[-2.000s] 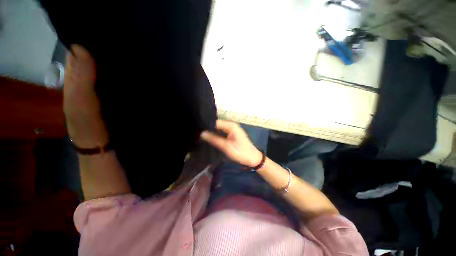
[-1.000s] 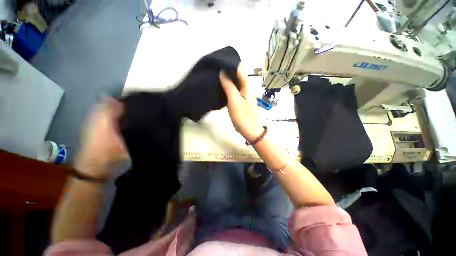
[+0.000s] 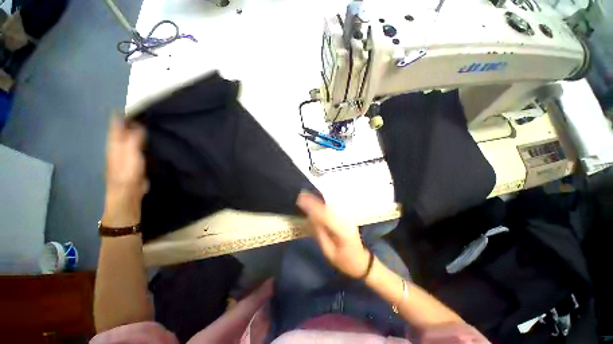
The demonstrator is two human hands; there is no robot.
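A large black cloth panel [image 3: 215, 154] lies spread and creased on the left part of the cream table, with part of it hanging over the front edge toward the lap. My left hand [image 3: 126, 158], slightly blurred, is at the cloth's left edge; its fingertips are unclear. My right hand [image 3: 336, 235] holds the cloth's right corner at the table's front edge. Blue thread snips [image 3: 328, 140] lie by the presser foot and needle [image 3: 341, 127]. A stack of black cut pieces [image 3: 433, 151] lies right of the needle, partly under the machine arm.
The cream sewing machine [image 3: 443, 64] with blue lettering stands at the back right. A dark cord [image 3: 151, 41] lies at the table's back left. A heap of black cloth with white strips [image 3: 524, 248] is right of the lap. A red-brown cabinet [image 3: 47, 306] is at lower left.
The black cloth has come down from the raised hands and is spread wider over the table. My right hand has moved down to the front edge. The view has shifted, showing more of the snips.
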